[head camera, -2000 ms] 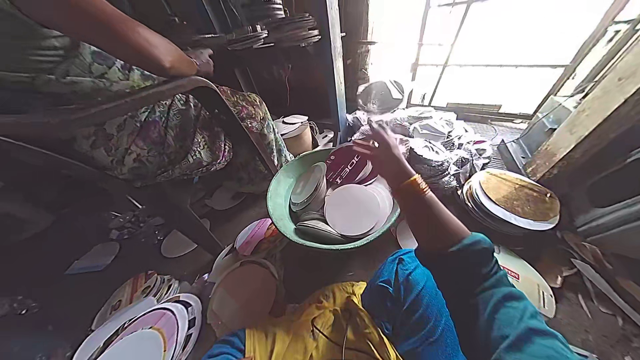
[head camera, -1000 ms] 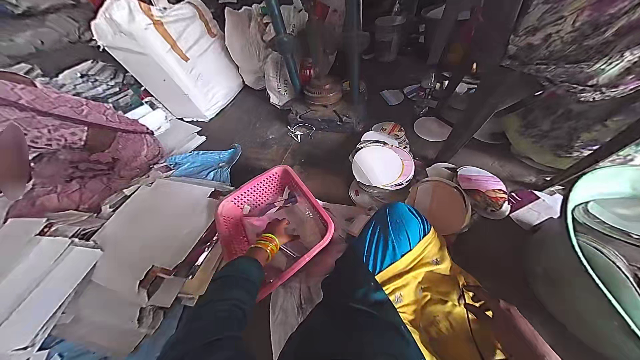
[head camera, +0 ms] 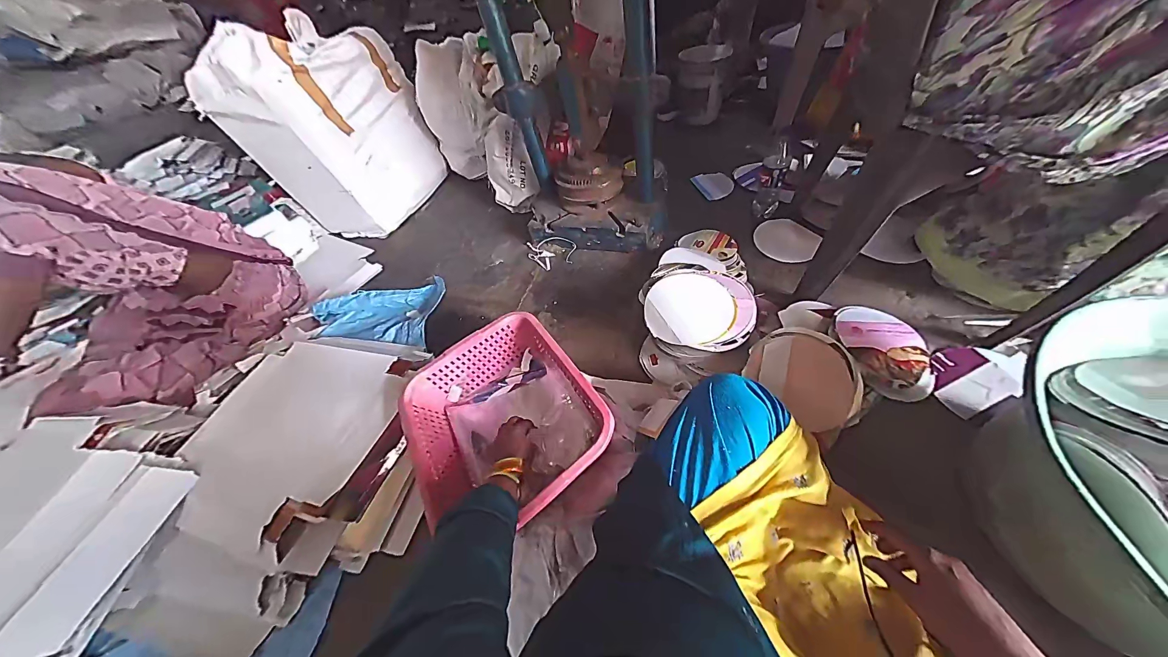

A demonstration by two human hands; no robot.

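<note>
My left hand (head camera: 513, 447) reaches into a pink perforated plastic basket (head camera: 422, 429), on top of a clear plastic bag (head camera: 557, 415) that lies in it; whether its fingers grip the bag I cannot tell. Some small items lie in the basket by the bag's far edge. At the lower right, my right hand (head camera: 899, 558) is over the yellow cloth (head camera: 785, 557) on my lap, fingers slightly bent and partly in shadow. Beyond my knee stand stacks of round cardboard discs, one topped by a white disc (head camera: 695, 310), another by a brown disc (head camera: 808, 379).
Cardboard sheets (head camera: 292, 411) and a blue plastic sheet (head camera: 388, 310) lie left, near a person in pink clothing (head camera: 182, 301). A large white sack (head camera: 319, 119) and a blue metal stand (head camera: 598, 224) are farther back. At the right is a green tub (head camera: 1040, 511) holding discs.
The view has swung far left since two seconds ago, when a hand was raised over the green tub. Over the last second my left hand has stayed in the pink basket; my right hand has come into view.
</note>
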